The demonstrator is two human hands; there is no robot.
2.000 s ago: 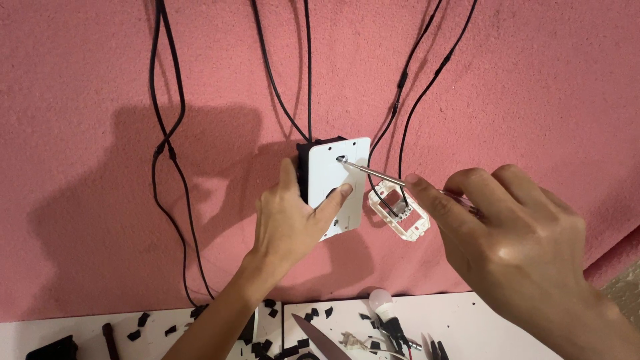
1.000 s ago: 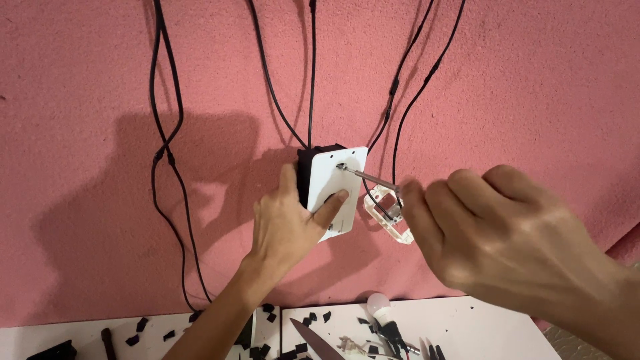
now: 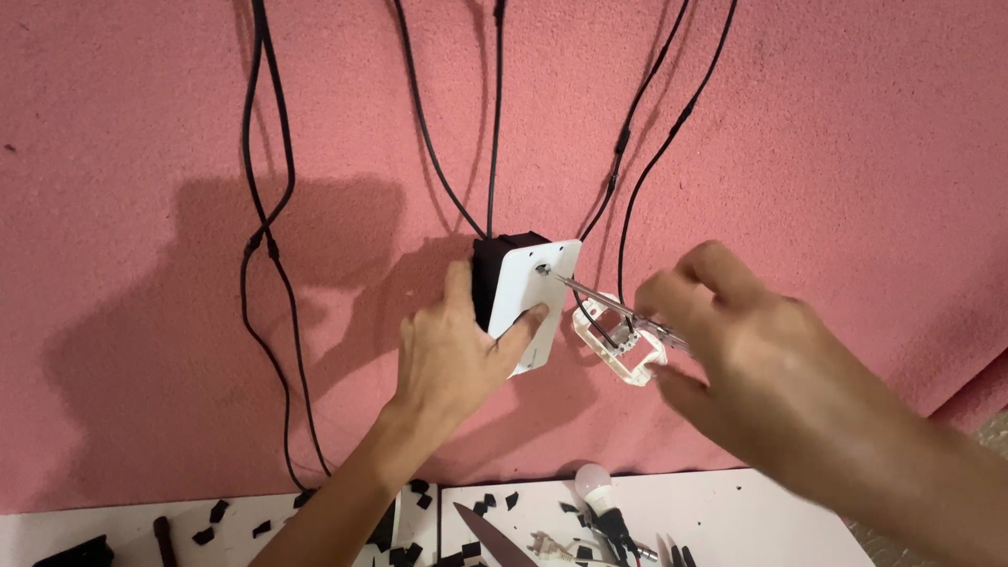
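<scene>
My left hand [image 3: 461, 342] grips a black electrical box [image 3: 492, 276] with a white cover plate [image 3: 524, 291] on its front, thumb on the plate, fingers on the box's left side. A screwdriver [image 3: 602, 298] with a clear handle has its tip at the screw hole near the plate's top. My right hand [image 3: 732, 339] is at the handle, thumb and fingers spread and slightly blurred; how firmly it touches the handle is unclear. Behind the screwdriver, a white socket or switch frame [image 3: 630, 366] hangs with black wires joined to it.
Black cables [image 3: 272, 228] hang down the pink wall [image 3: 827, 197]. On the white table [image 3: 732, 512] below lie a light bulb [image 3: 594, 482] in a black holder, a knife blade [image 3: 492, 535], a white plug [image 3: 549, 545], a dark rod [image 3: 165, 542] and several black scraps [image 3: 219, 510].
The fingers of my right hand have spread apart from their closed grip around the screwdriver handle. My left hand stays on the box, and the screwdriver tip remains at the upper hole.
</scene>
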